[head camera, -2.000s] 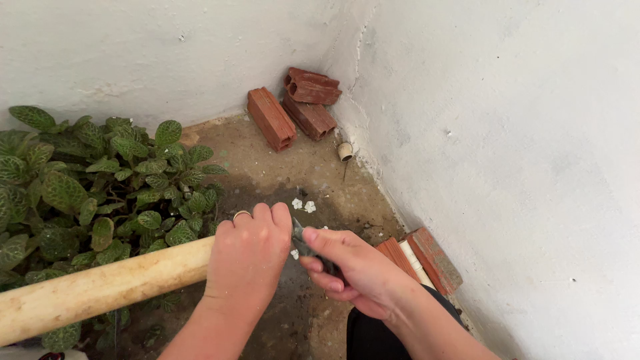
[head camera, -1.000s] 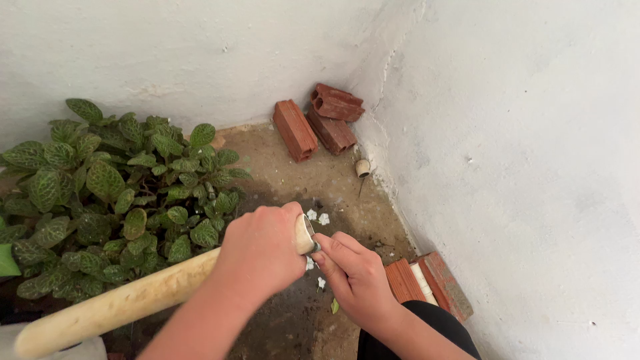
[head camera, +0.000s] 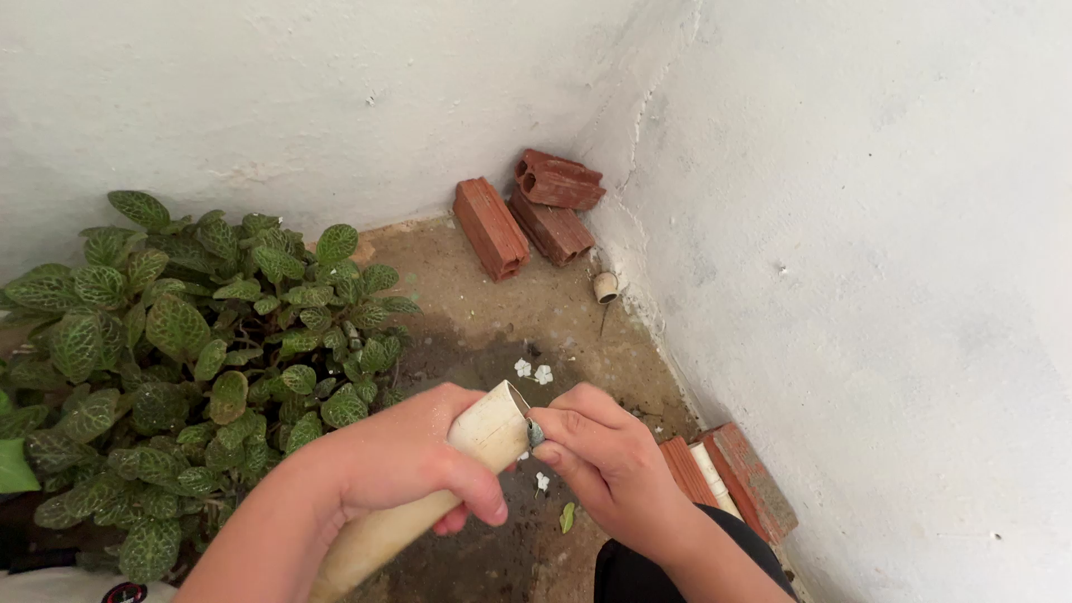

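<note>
My left hand (head camera: pixel 435 461) is wrapped around a cream plastic pipe (head camera: pixel 492 427) just below its open end, which tilts up toward the right. The rest of the pipe slants down to the lower left, partly behind my forearm. My right hand (head camera: pixel 599 456) pinches a small dark grey-green piece (head camera: pixel 535 433) between thumb and fingers, held at the rim of the pipe's mouth. Most of that piece is hidden in the fingers, so its kind cannot be told.
Red hollow clay bricks (head camera: pixel 492 228) lie in the wall corner, near a short pipe stub (head camera: pixel 605 287). More bricks (head camera: pixel 748 481) and a white pipe piece (head camera: pixel 714 480) rest along the right wall (head camera: pixel 879 251). A leafy plant (head camera: pixel 226 335) fills the left side. Small white flowers (head camera: pixel 543 374) dot the concrete floor.
Two seconds ago my left hand covered the pipe's end; now that end stands exposed beyond the hand. The pipe has swung to a steeper slant. My right hand stays beside the pipe's end.
</note>
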